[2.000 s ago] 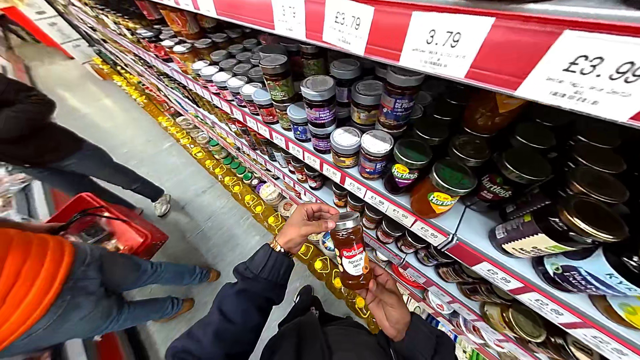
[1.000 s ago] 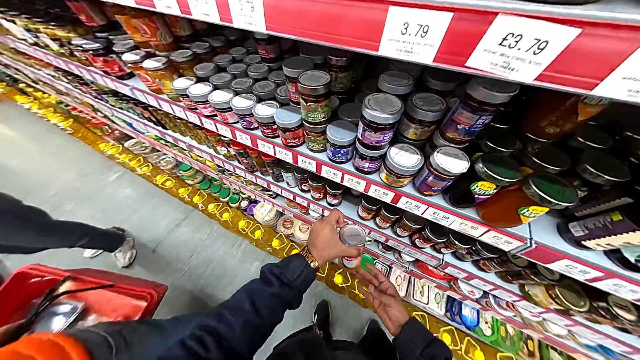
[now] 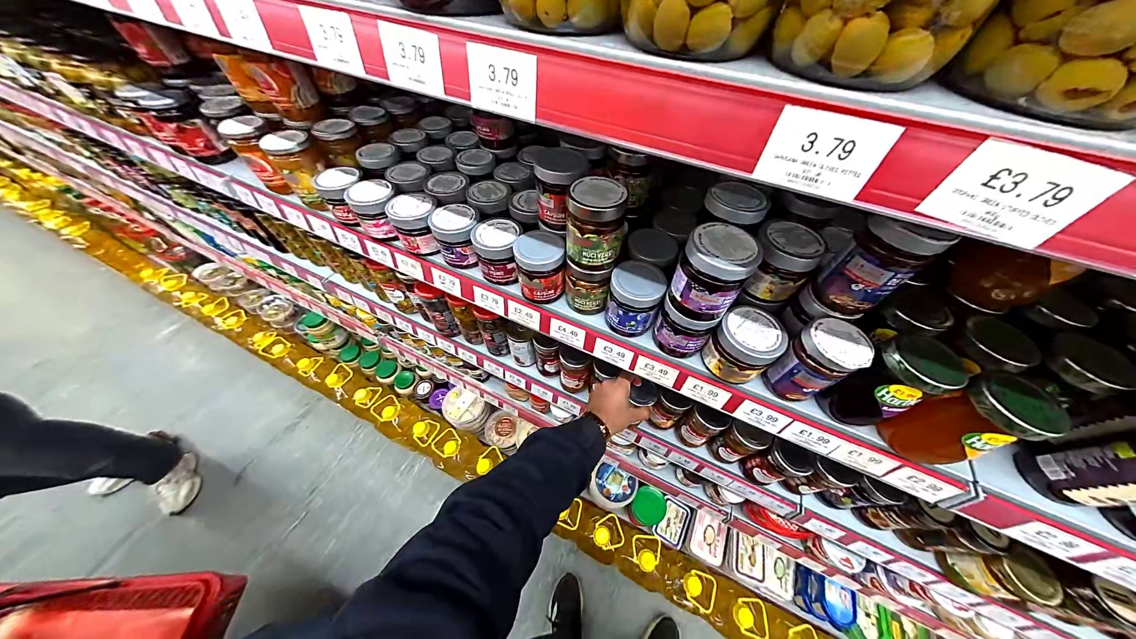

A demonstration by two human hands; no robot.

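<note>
My left hand (image 3: 617, 406) reaches into the shelf below the jam jars, its fingers around a dark-lidded glass jar (image 3: 641, 395). The jar stands in a row of similar jars (image 3: 704, 424), just under the price-label strip, and my fingers hide part of it. The dark blue sleeve of my left arm (image 3: 497, 515) crosses the lower middle of the view. My right hand is out of view. On the shelf above stand a jar with a green vegetable label (image 3: 595, 226) and a purple-labelled jar (image 3: 713, 275).
A red shelf edge (image 3: 657, 115) with price cards juts out above, holding jars of green olives (image 3: 701, 22). Yellow-capped oil bottles (image 3: 488, 460) line the floor. At left are another person's leg (image 3: 80, 453) and a red basket (image 3: 169, 603).
Two seconds ago both hands held a red-brown jar before the shelf. My left hand is now in at the lower shelf, and my right hand has left the view. The view has shifted.
</note>
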